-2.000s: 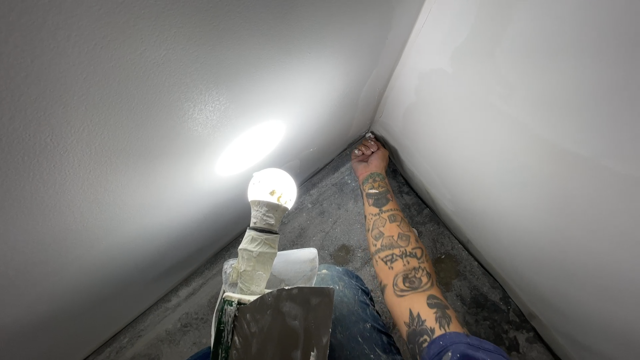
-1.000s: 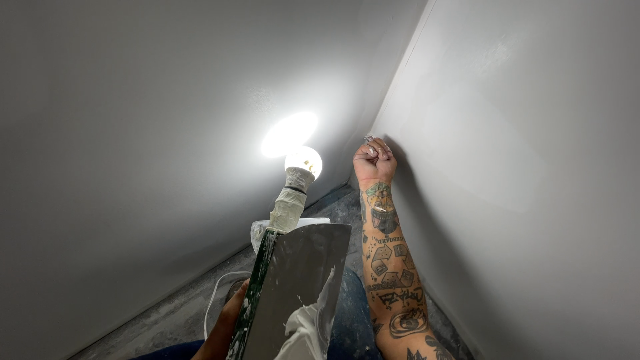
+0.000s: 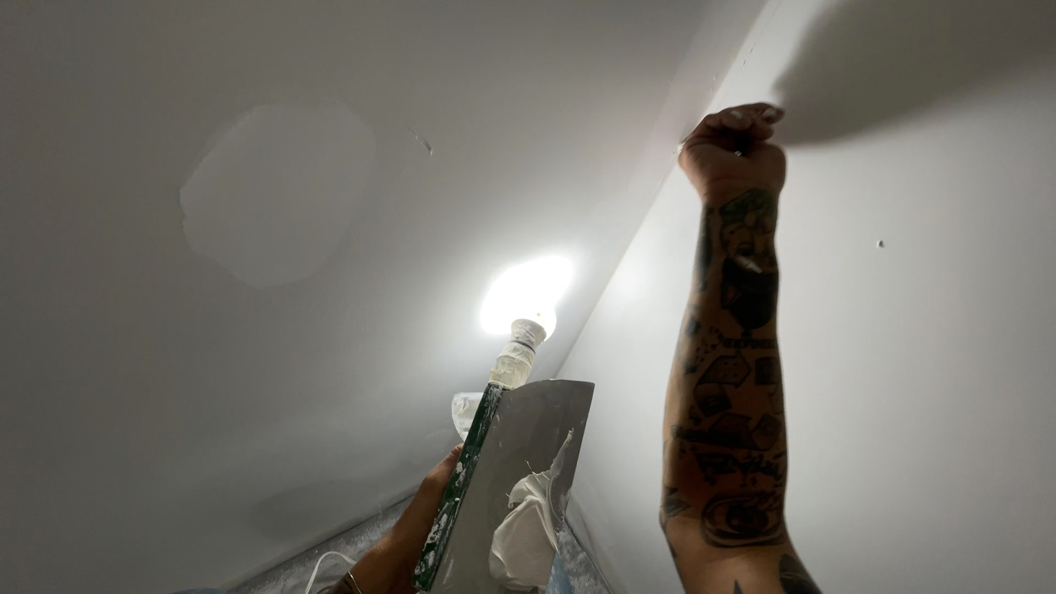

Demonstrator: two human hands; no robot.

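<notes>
At the inner corner between two white walls, my right hand [image 3: 733,153] is closed near the joint; a small bit of something shows at its left edge, too hidden to name. My left hand [image 3: 425,495], mostly hidden, is behind a wide metal plastering blade [image 3: 528,412] with a green, compound-spattered back edge [image 3: 462,487]. White joint compound [image 3: 528,524] lies on the blade's face. Just above it a lit bulb [image 3: 535,318] stands in a taped socket [image 3: 513,363], and a translucent white plastic piece [image 3: 465,412] shows behind the blade.
The left wall [image 3: 330,371] has a smooth patch [image 3: 276,194] and a small mark. On the right wall [image 3: 907,371] there is a small spot. A white cable [image 3: 326,561] hangs at the lower left above the grey floor [image 3: 363,536].
My right hand has moved up along the corner from near the floor. The blade and bulb have also come up, and the compound on the blade now shows. The view has tilted upward.
</notes>
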